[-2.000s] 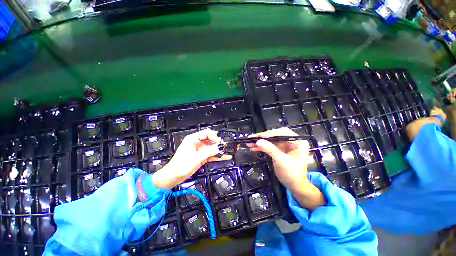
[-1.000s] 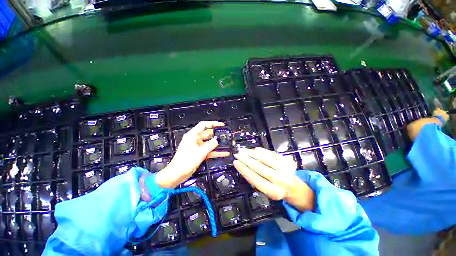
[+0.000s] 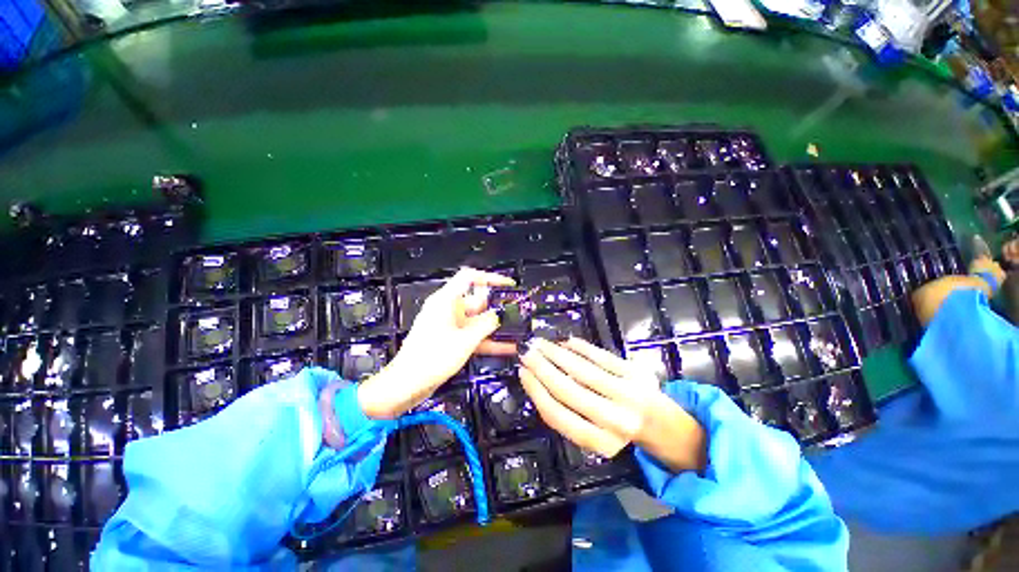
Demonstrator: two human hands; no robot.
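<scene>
My left hand (image 3: 444,335) pinches a small black glossy module (image 3: 512,310) over the middle of the centre tray. My right hand (image 3: 583,393) is just to its right and below, fingertips together close to the module, with a tiny dark thing at the tips that is too small to identify. The slim tool does not show. The black centre tray (image 3: 430,248) holds squarish units with grey centres in several pockets. Part of the tray is hidden under my hands and sleeves.
A blue cord (image 3: 474,464) curls from my left wrist over the centre tray. A black right tray (image 3: 670,196) sits beside it, with a far-right tray (image 3: 883,223) near another person's arm (image 3: 950,293). A left tray (image 3: 84,369) lies at left. A dark module (image 3: 175,188) sits near its back edge.
The slim tool seen between my hands two seconds ago no longer shows. My right hand has turned, fingers now together beside the module. The module has tilted in my left hand.
</scene>
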